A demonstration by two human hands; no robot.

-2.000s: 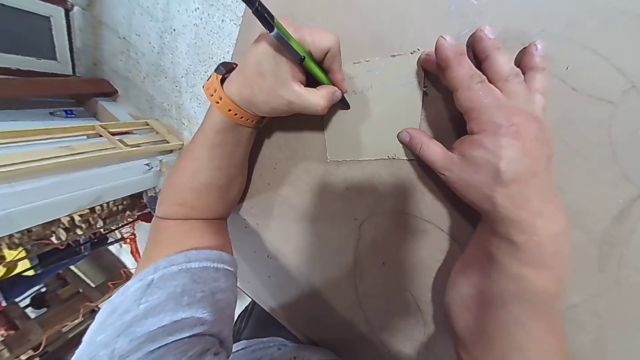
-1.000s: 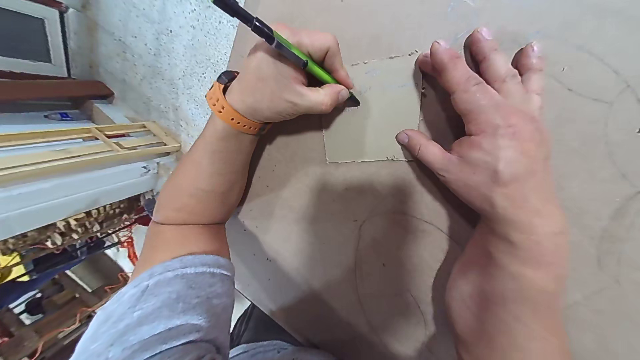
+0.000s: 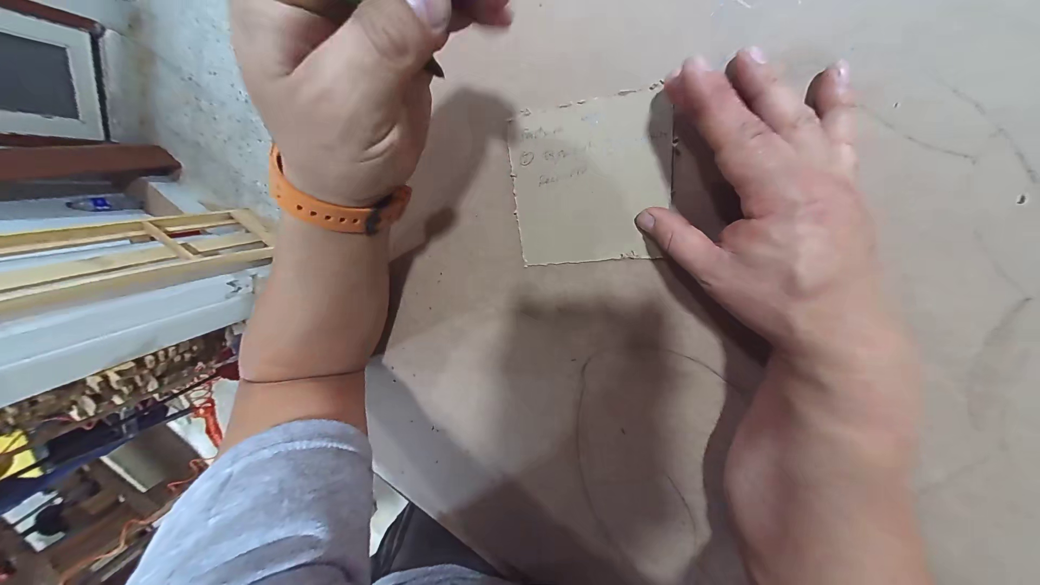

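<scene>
A small rectangular board piece with rough edges lies flat on a large brown sheet and bears faint handwriting. My left hand, an orange watch strap on its wrist, is raised to the left of the piece at the top edge of the view. Its fingers are curled around a pen, of which only the dark tip and a bit of green show. My right hand rests with spread fingers at the piece's right side, its thumb tip on the piece's edge near the lower right corner.
Faint pencil curves mark the brown sheet. Wooden slatted frames lie at the left over a white ledge. Below them are stacked wood pieces and an orange cord. A framed dark panel stands at the upper left.
My left hand has lifted off the board piece with the pen and moved up and left, uncovering the handwriting. My right hand has stayed at the piece's right edge.
</scene>
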